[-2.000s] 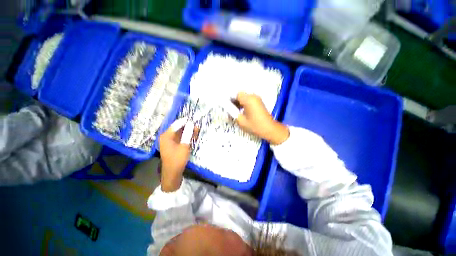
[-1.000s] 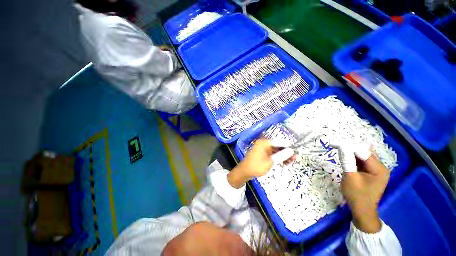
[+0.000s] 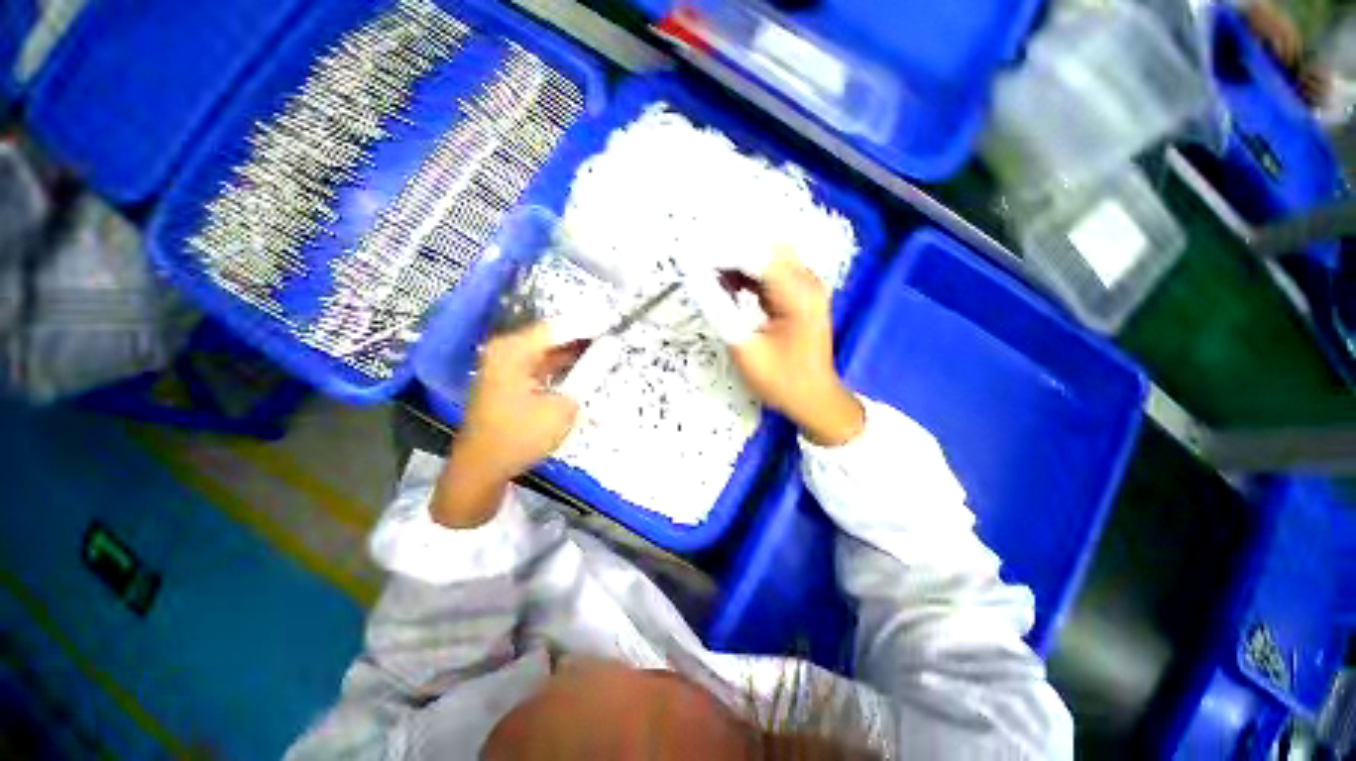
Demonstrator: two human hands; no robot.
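White plastic parts are heaped in the blue tray in front of me. My left hand, at the heap's left side, has white finger cots and pinches a thin, dark metal shaft that points up and right over the heap. My right hand is over the heap's right side, its cot-covered fingertips close together near the shaft's far end. Blur hides whether they hold a white part. The clear box with loose shafts is at the heap's left edge, partly behind my left hand.
A blue tray at left holds two columns of assembled pieces. A bare blue tray is at right. Frosted containers and another blue bin lie beyond. A seated person's smock shows at far left.
The view has swung back from the left-side floor and neighbour toward the trays. My hands remain over the heap, with a shaft now visible between them.
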